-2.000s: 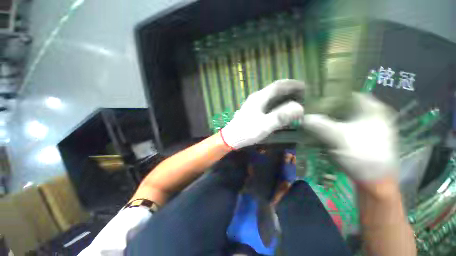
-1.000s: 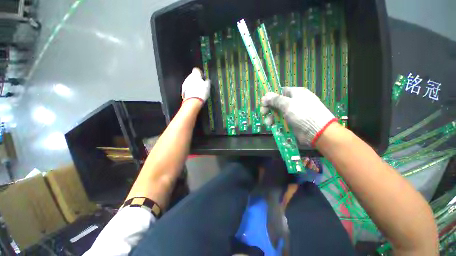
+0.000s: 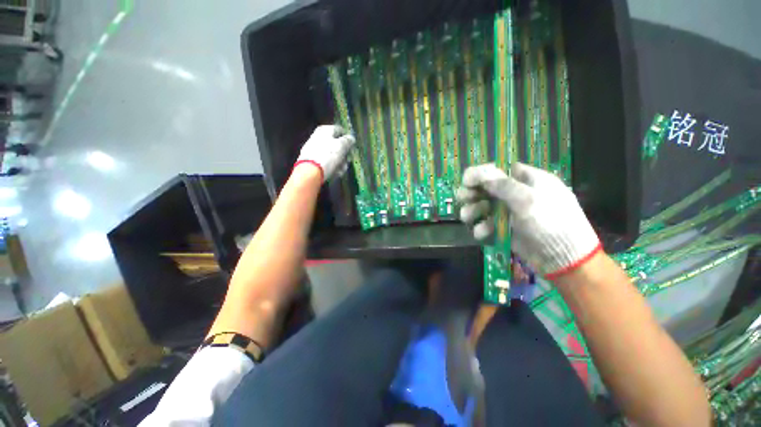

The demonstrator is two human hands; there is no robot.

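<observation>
A black bin (image 3: 607,125) stands in front of me with several long narrow green circuit boards (image 3: 427,138) lying side by side in it. My right hand (image 3: 534,213), in a white glove with a red cuff edge, grips a strip circuit board (image 3: 503,92) held upright in view over the bin's right part; its wider end points toward me past the near rim. My left hand (image 3: 327,152), gloved too, is inside the bin at the left, its fingertips at the leftmost board (image 3: 360,179). Whether it grips that board is hard to tell.
A second black bin (image 3: 150,242) with brownish-yellow items stands at the left, near cardboard cartons (image 3: 54,350). A printed black sheet (image 3: 709,92) lies at the right. Loose green boards (image 3: 697,275) lie below it. A blue shape (image 3: 430,375) shows between my legs.
My right hand has moved slightly right; it now shows one board, upright, where two strips fanned out before. The leftmost board in the bin now leans, and its lower end lies further right.
</observation>
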